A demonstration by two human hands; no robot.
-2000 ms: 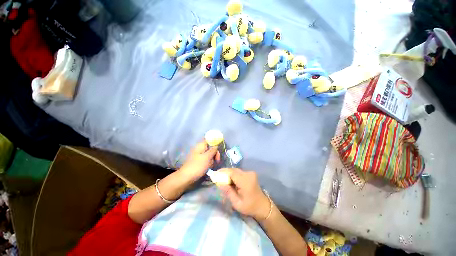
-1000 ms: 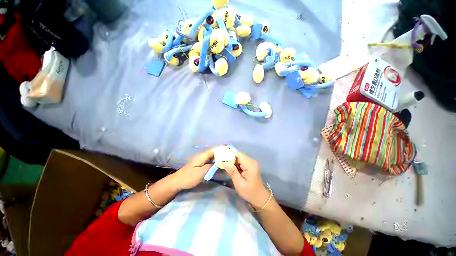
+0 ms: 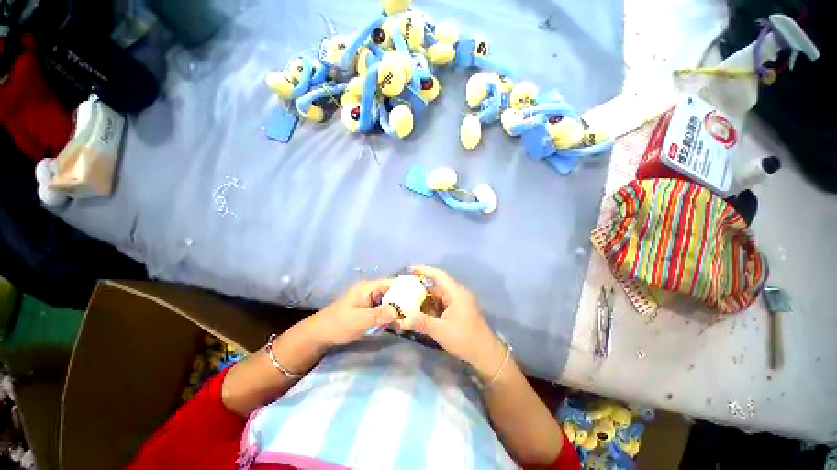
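Note:
A plush piece (image 3: 404,296) with pale-yellow ends is held between both hands above the apron, at the table's front edge. My left hand (image 3: 356,314) grips it from the left and my right hand (image 3: 451,314) from the right, fingertips close together. A little blue shows under my left fingers; the rest of the piece is hidden by the fingers. No needle can be made out. A single blue-and-yellow plush piece (image 3: 463,201) with a blue tab lies on the grey-blue cloth ahead of my hands.
A heap of plush pieces (image 3: 390,75) lies at the back. At right are a striped cloth pouch (image 3: 684,243), a red-white box (image 3: 699,145), a silver tool (image 3: 603,323) and a wooden-handled brush (image 3: 776,326). Open cartons (image 3: 138,367) flank the lap. A thread tangle (image 3: 223,196) lies left.
The hands were apart two seconds ago and have come together around the plush piece. Since one second ago, the piece has turned and the blue strip below it is now mostly covered.

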